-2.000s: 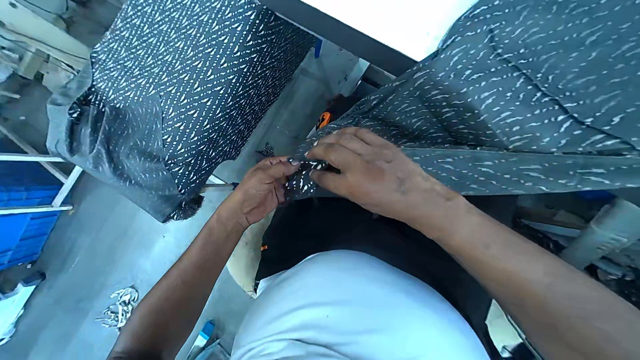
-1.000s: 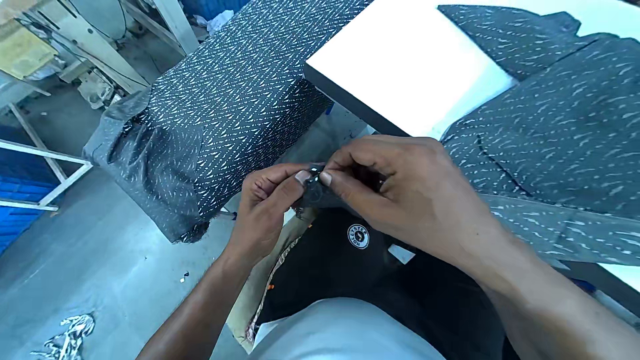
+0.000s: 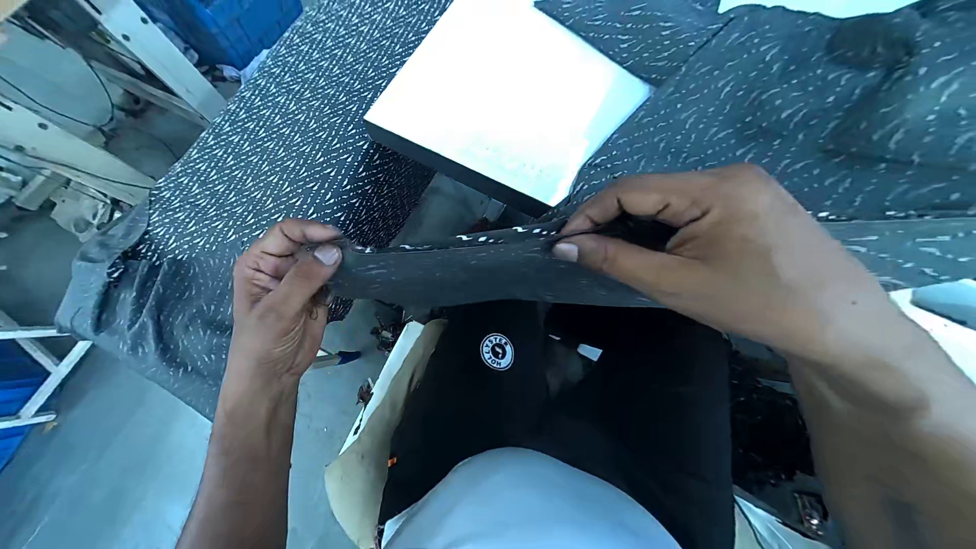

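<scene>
A strip of dark speckled fabric [image 3: 457,273] is stretched between my two hands above my lap, its upper edge folded over. My left hand [image 3: 286,293] pinches its left end between thumb and fingers. The thumb and forefinger of my right hand [image 3: 686,252] grip the same edge farther right. Beyond my right hand, more grey fabric with white flecks [image 3: 770,114] lies over the work surface, bunched in places. Whether the strip joins that fabric is hidden behind my right hand.
A white tabletop [image 3: 503,99] with a dark edge stands just ahead. Patterned cloth [image 3: 259,152] drapes over something at the left, hanging toward the floor [image 3: 114,465]. A blue crate [image 3: 236,30] and pale metal frames [image 3: 160,53] are at the upper left. Cream material [image 3: 389,435] lies beside my lap.
My hands were close together at the fabric edge; now they are wide apart with the strip stretched between them. The view has shifted, showing more of the white tabletop.
</scene>
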